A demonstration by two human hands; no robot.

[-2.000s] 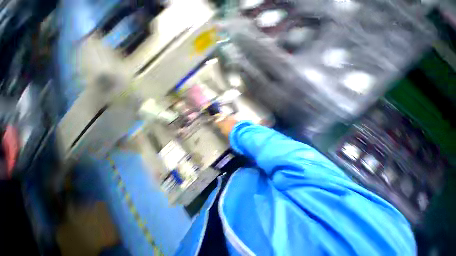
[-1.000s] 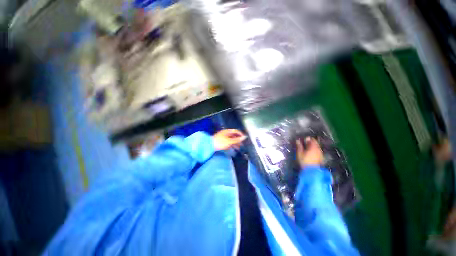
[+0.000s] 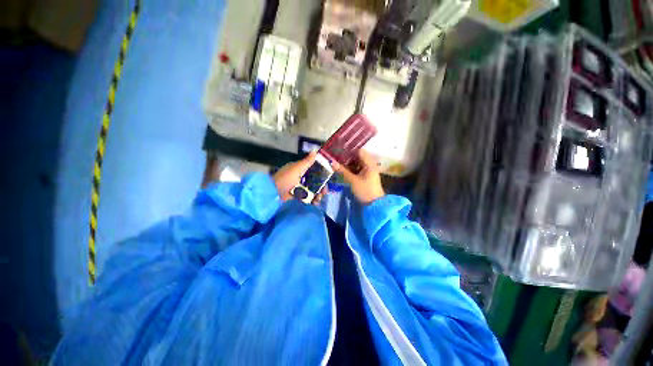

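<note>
An opened flip phone (image 3: pixel 349 140) is held in front of my blue smock, at the machine's front edge. Its dark-red keypad half with light key rows points up and right; its display half with a pale frame and dark openings points down and left. My left hand (image 3: pixel 290 177) holds the display half from the left side. My right hand (image 3: pixel 364 179) holds the phone near the hinge and the lower edge of the red half. Some fingertips are hidden behind the phone.
The pale machine (image 3: pixel 318 107) stands ahead, with a fixture (image 3: pixel 277 75) at its left. A tall stack of clear trays (image 3: pixel 533 207) with some red-edged phones stands at the right. Blue floor with yellow-black tape (image 3: pixel 104 143) lies left. Part of another person (image 3: pixel 591 332) shows at the lower right edge.
My hands were apart, the right one over a tray at the right. Now both hold the opened phone together before the smock. The view has turned, and the machine shows more clearly.
</note>
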